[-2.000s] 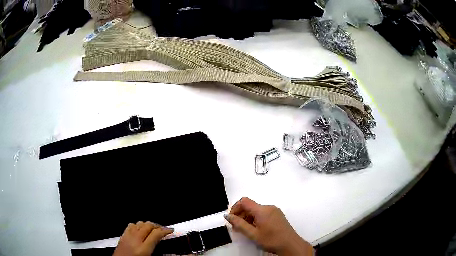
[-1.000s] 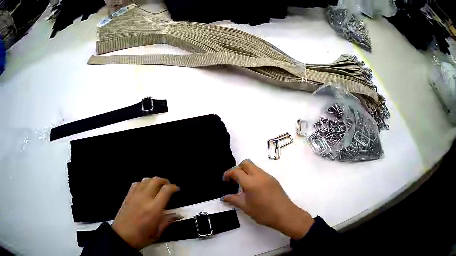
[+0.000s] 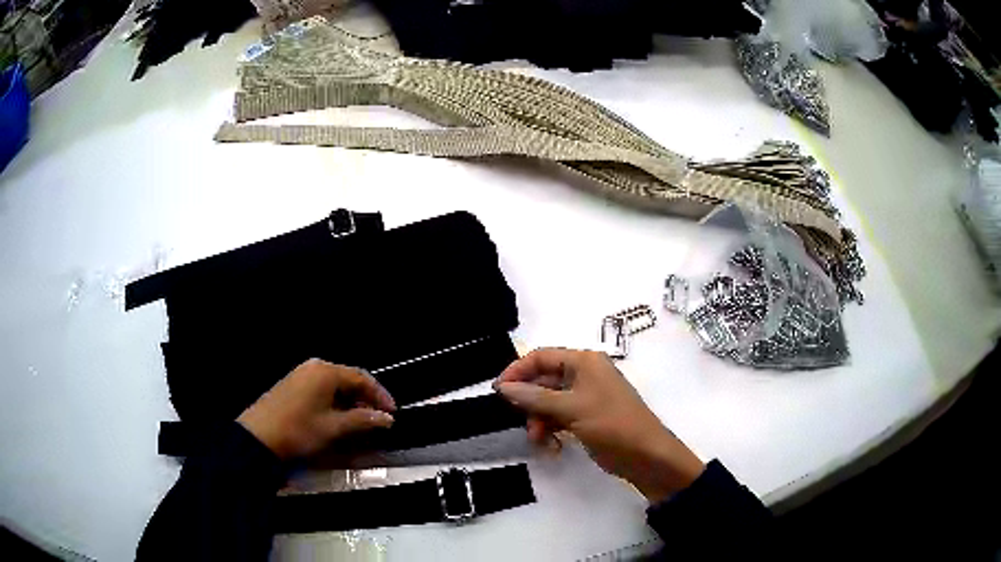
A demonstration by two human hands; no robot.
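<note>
A black strap without a buckle [image 3: 450, 424] lies between my hands, below the stack of black straps [image 3: 340, 291]. My left hand [image 3: 318, 409] pinches it near its middle. My right hand [image 3: 587, 404] grips its right end between thumb and fingers. A buckled black strap [image 3: 373, 509] with a silver slide buckle [image 3: 456, 494] lies nearest me, its left part hidden by my left sleeve. Another buckled strap [image 3: 242, 258] lies along the stack's far edge, its silver buckle [image 3: 342, 223] near its right end.
Loose silver buckles [image 3: 627, 327] lie right of the stack, beside a clear bag of buckles [image 3: 774, 318]. A beige strap bundle [image 3: 527, 121] stretches across behind. Black piles [image 3: 571, 31] and a second hardware bag [image 3: 782, 79] are farther back. A blue bin [image 3: 11, 115] is at the left edge.
My hands have taken hold of a strap at the stack's near side and drawn it slightly towards me. The stack now touches the far buckled strap. The view has shifted.
</note>
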